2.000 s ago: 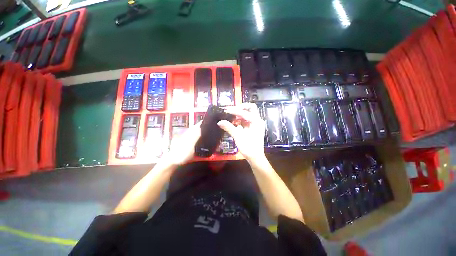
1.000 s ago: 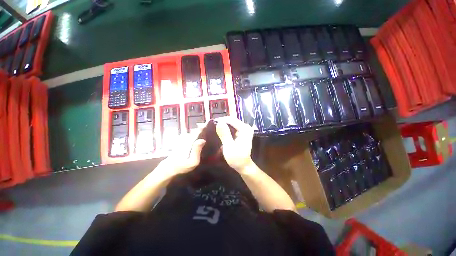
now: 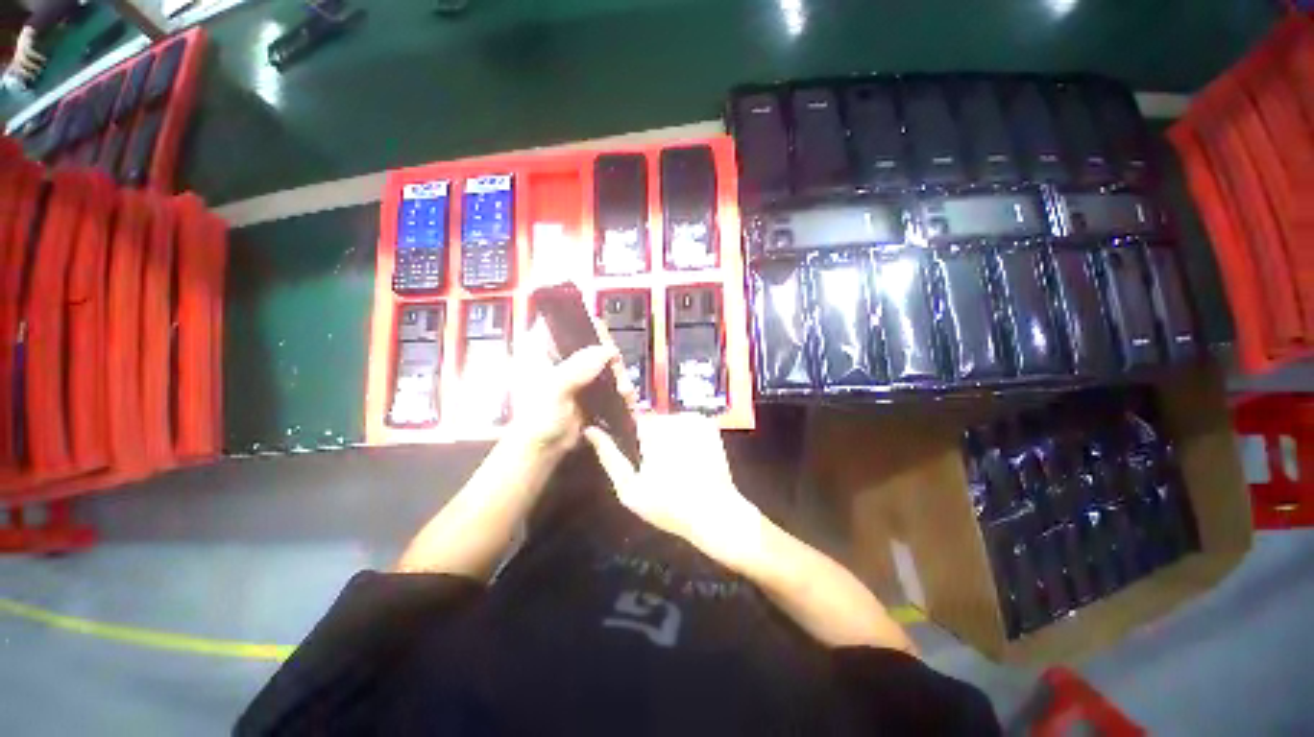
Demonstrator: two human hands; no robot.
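Note:
My left hand and my right hand both hold a black phone, tilted over the front of the red phone tray. Its upper end reaches over the tray's lower row. In the tray's upper row, two phones at the left show blue screens, the middle pocket is empty, and two plain black phones lie at the right. Phones with open backs lie in the lower row. The middle of that row is partly hidden by my left hand and glare.
A black cover tray with covers adjoins at the right. Below it is a brown carton with more black trays. Red tray stacks stand left and right. A filled red tray is far left. A person's hand shows top left.
The phone in my hands has come up and forward over the tray, and my hands have shifted along it. The whole view has moved, so the trays appear farther right.

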